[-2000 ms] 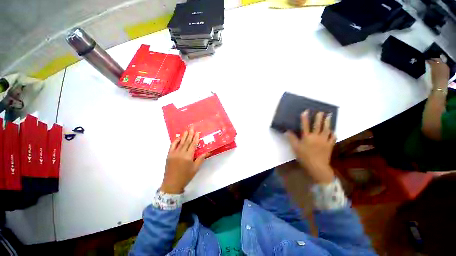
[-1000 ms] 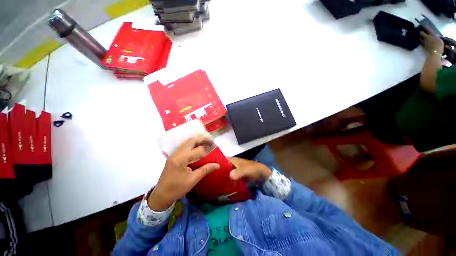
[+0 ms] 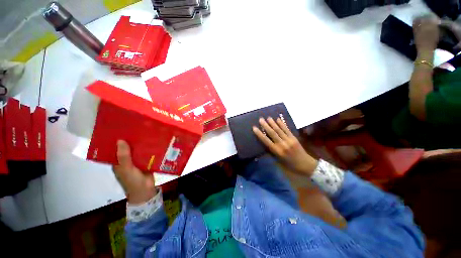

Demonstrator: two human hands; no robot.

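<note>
My left hand holds a red box sleeve, opened into a box shape, above the table's front left part. Its white inner flaps stick out at the left end, and its barcode label faces up. My right hand lies flat with fingers spread on top of a closed black inner box at the table's front edge. The flat sleeve stack lies between them, partly hidden behind the held sleeve.
A second flat sleeve stack leans near a metal flask. Flat black cartons stand at the back. Sleeved boxes stand far left, near small black clip-like items. At far right a person's hand handles a black box.
The red sleeve, folded over my lap one second ago, is now opened out and raised to the left in my left hand. My right hand has left it and moved onto the black box.
</note>
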